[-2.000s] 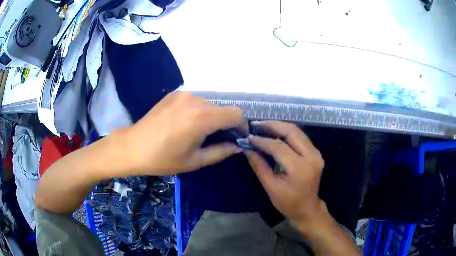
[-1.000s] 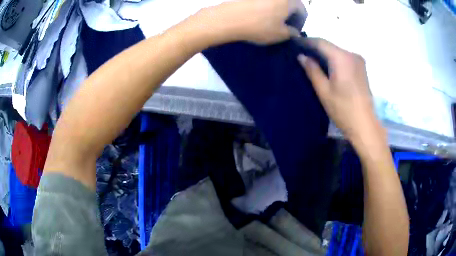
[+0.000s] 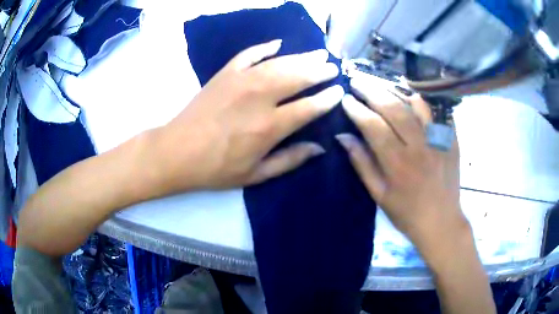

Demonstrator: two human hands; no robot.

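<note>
A navy fabric panel lies on the white table and hangs over its front edge. My left hand lies flat on the panel, fingers spread, fingertips at its right edge near the presser foot area. My right hand rests at the panel's right edge, fingertips close to the left hand's. The sewing machine head stands at the upper right, just beyond the right hand. The needle and presser foot cannot be made out clearly. A grey knob shows beside the right hand.
Small pieces with pale reverse lie fanned at the left, beside a navy piece. A tape measure strip runs along the table's front edge. A blue crate stands below. A loose thread lies at the upper left.
Both hands have moved from the front edge onto the table with the navy panel, now spread flat under them. The machine head has come into view at the upper right.
</note>
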